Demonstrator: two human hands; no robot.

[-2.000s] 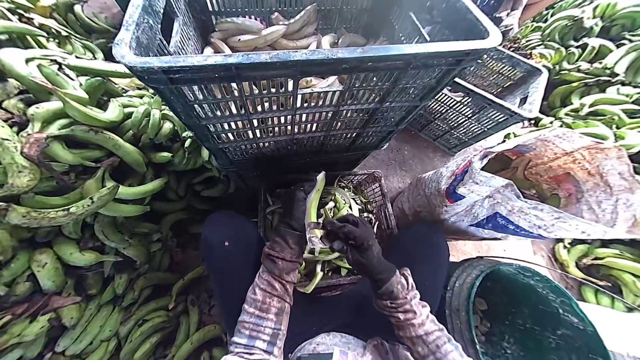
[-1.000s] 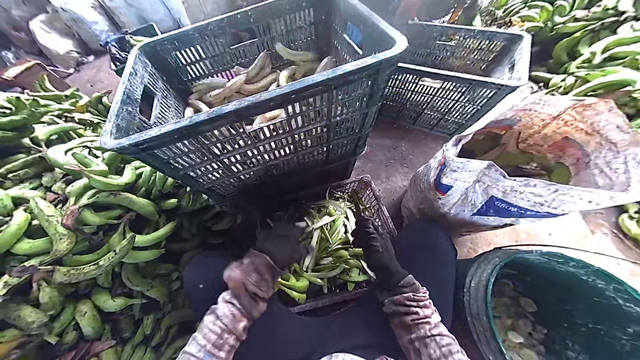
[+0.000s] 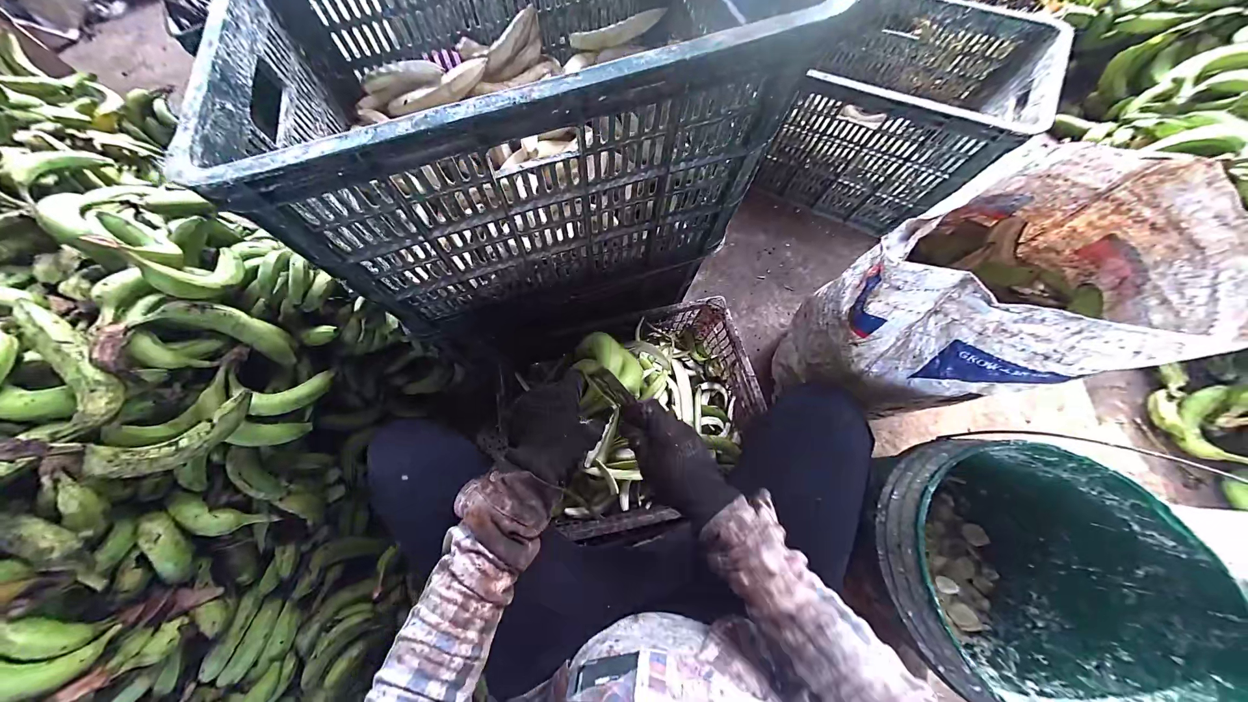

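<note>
Both hands wear dark gloves and are close together over a small plastic crate of green peel strips between the knees. My left hand is closed around the lower end of a green plantain, which points up and away. Touching the plantain's near side, my right hand has its fingers bent; whether it grips a tool is too dark to tell. Beyond them, a big dark green plastic crate holds peeled plantains.
Heaps of green plantains lie at the left, more at the upper right. A second crate stands behind. On the right are an open woven sack and a green bucket with pale slices inside.
One second ago the hands were apart over the peels; now they have come together around a green plantain. Two seconds ago they held a partly peeled one upright.
</note>
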